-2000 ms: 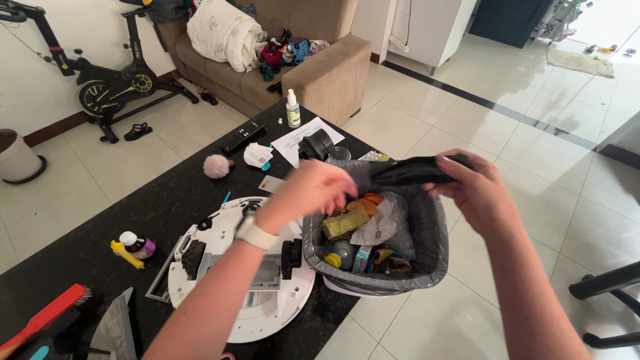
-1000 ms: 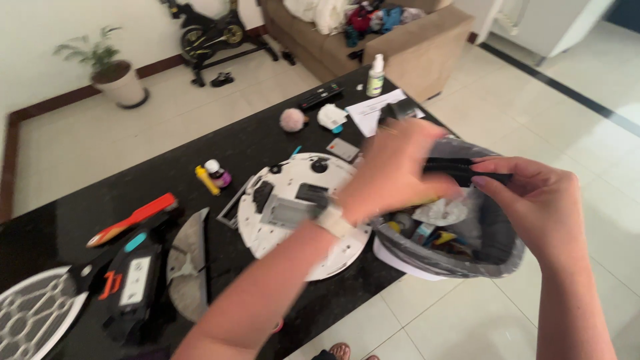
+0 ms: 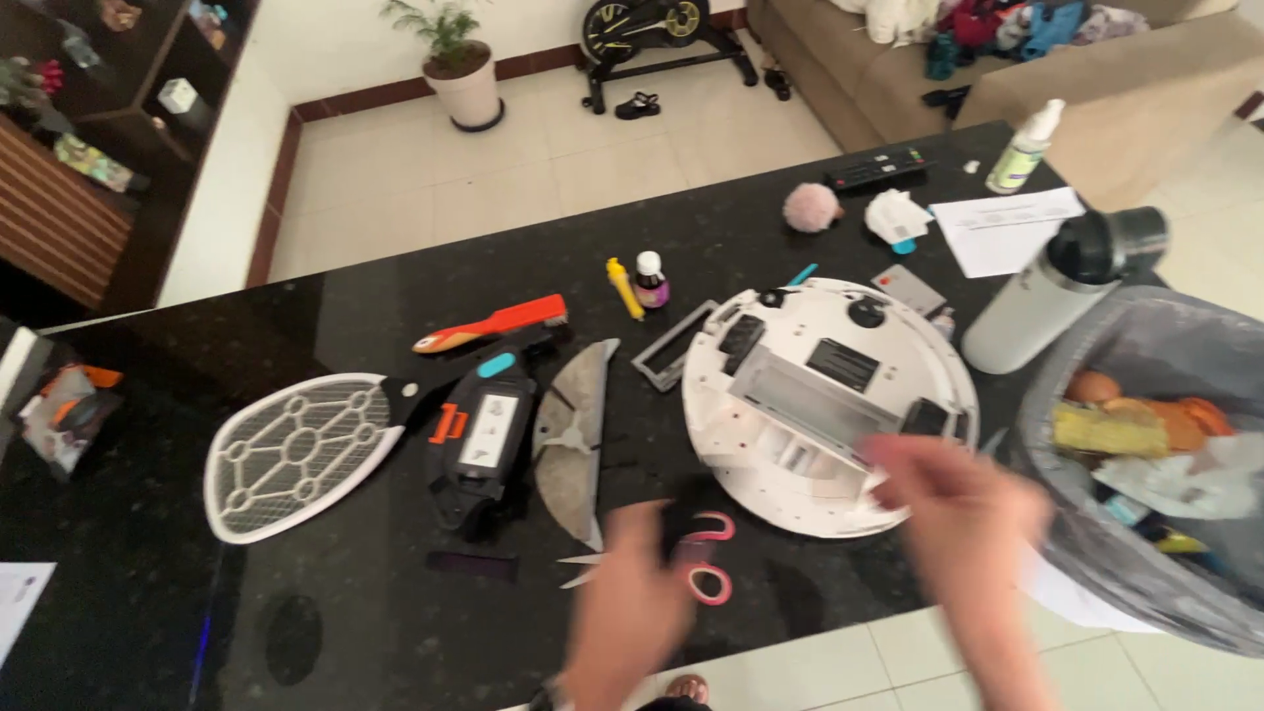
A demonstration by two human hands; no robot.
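Observation:
My left hand [image 3: 637, 597], blurred, is low over the black counter, beside scissors with pink handles [image 3: 709, 583]. A dark blurred shape shows at its fingertips; I cannot tell if it is held. Blurred too, my right hand [image 3: 963, 518] is over the lower right edge of an upturned white robot vacuum [image 3: 731, 415], its grip unclear. Left of the vacuum lie a grey frame [image 3: 674, 346], a half-moon mop plate with a dirty grey pad [image 3: 573, 434], a black dustbin-like part with an orange clip [image 3: 484, 434] and a red-orange brush [image 3: 504, 321].
A lined waste bin [image 3: 1047, 474] with rubbish stands at right, beside a white bottle with a black lid [image 3: 1037, 311]. An electric fly swatter [image 3: 301, 449] lies at left. Farther back are a small medicine bottle [image 3: 650, 281], a pink pompom [image 3: 812, 207], a remote [image 3: 879, 170] and a spray bottle [image 3: 1025, 148].
Both hands have come away from over the waste bin, where they handled a black item. The left is now over the counter near the scissors, the right by the vacuum. The view has swung left.

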